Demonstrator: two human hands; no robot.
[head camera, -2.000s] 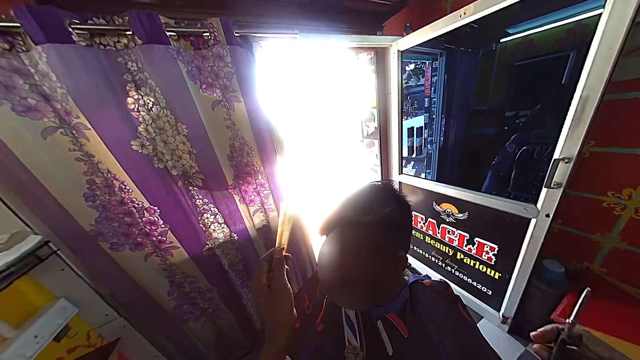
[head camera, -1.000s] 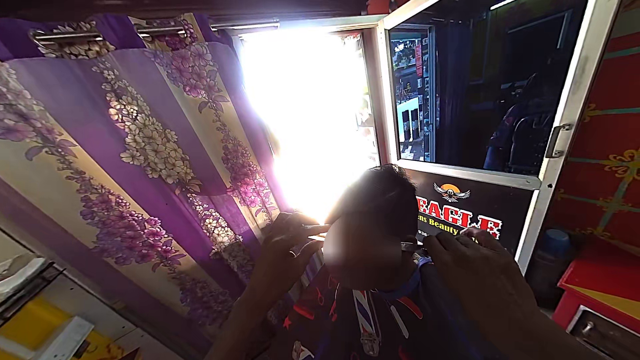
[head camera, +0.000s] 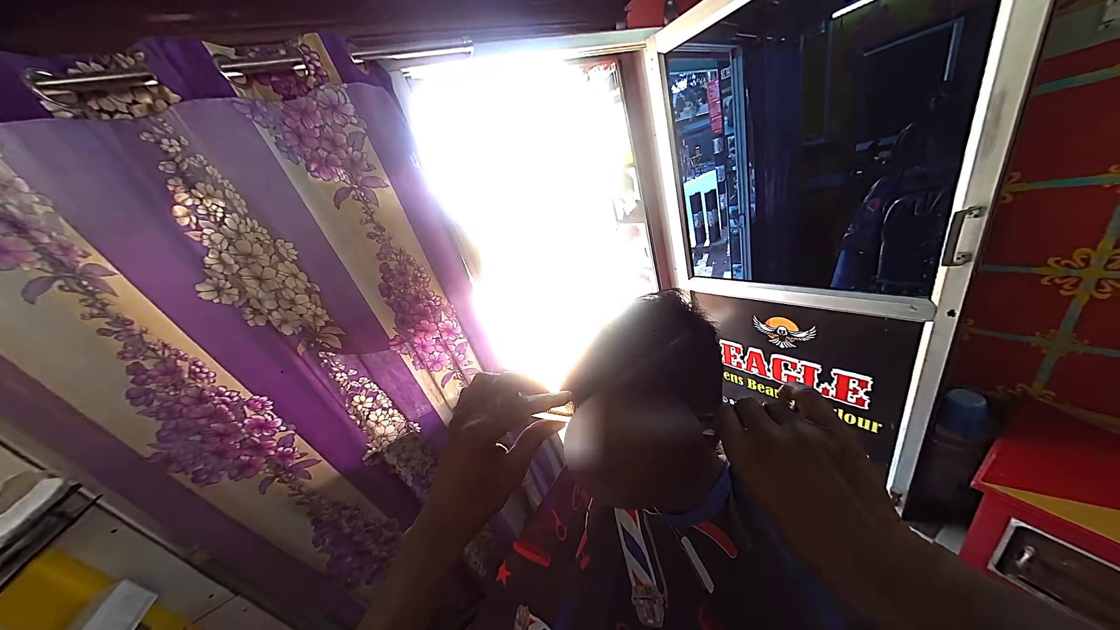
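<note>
A seated person's head with short dark hair (head camera: 652, 350) is low in the middle, and a dark barber's cape (head camera: 604, 560) with printed red, white and blue shapes covers the body. My left hand (head camera: 494, 416) is at the left side of the head, its fingers closed on a yellowish comb (head camera: 556, 411). At the other side, by the ear, is my right hand (head camera: 787, 437) with bent fingers; whether it holds something is too dark to tell. A blue band (head camera: 696, 503) goes round the person's neck.
A floral purple curtain (head camera: 280, 262) hangs at the left from a metal rod (head camera: 262, 63). Behind the person is a bright doorway (head camera: 534, 210), with a glass door (head camera: 809, 302) standing open at its right. A red cabinet (head camera: 1032, 499) is at the lower right.
Two seconds ago my left hand held the comb upright left of the head, and my right hand was far right with a slim metal tool. Both hands have come in to the sides of the head.
</note>
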